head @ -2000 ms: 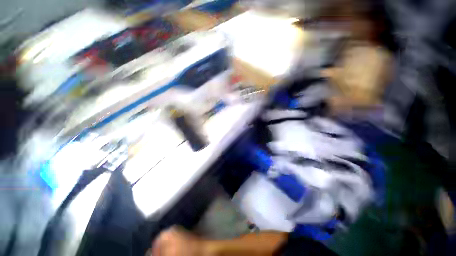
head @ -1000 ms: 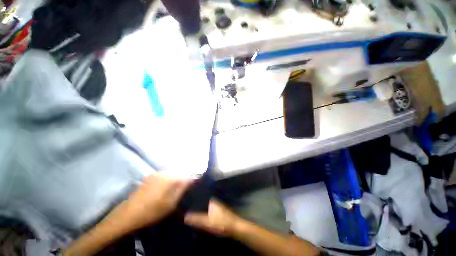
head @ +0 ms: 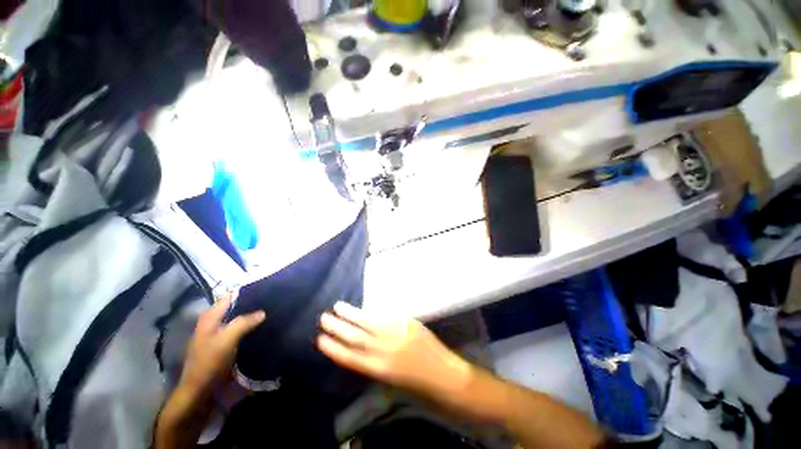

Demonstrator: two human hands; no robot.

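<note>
A black fabric panel point(head: 303, 294) lies over the table's front edge, its upper corner just below the presser foot and needle point(head: 383, 185). My left hand point(head: 213, 338) grips the panel's left edge, where it meets the pale garment body with black strips point(head: 97, 302), heaped at the left. My right hand point(head: 369, 342) lies on the panel's right part with fingers spread slightly; whether it pinches the cloth is hard to tell. The sewing machine head point(head: 527, 101) stands behind. The panel's lower part hangs towards my lap.
A smartphone point(head: 513, 206) lies on the machine bed point(head: 430, 272). A bright blue thing point(head: 233, 206) is left of the needle. A small blue-handled tool point(head: 615, 172) lies right of the phone. Black-and-white pieces point(head: 725, 324) and blue plastic point(head: 606, 351) are below the table, right. Black cloth point(head: 114, 53) is piled back left.
The black panel, bunched between my hands before, is now spread out below the needle. My left hand has moved left to its edge. The pale garment has shifted, showing more black strips.
</note>
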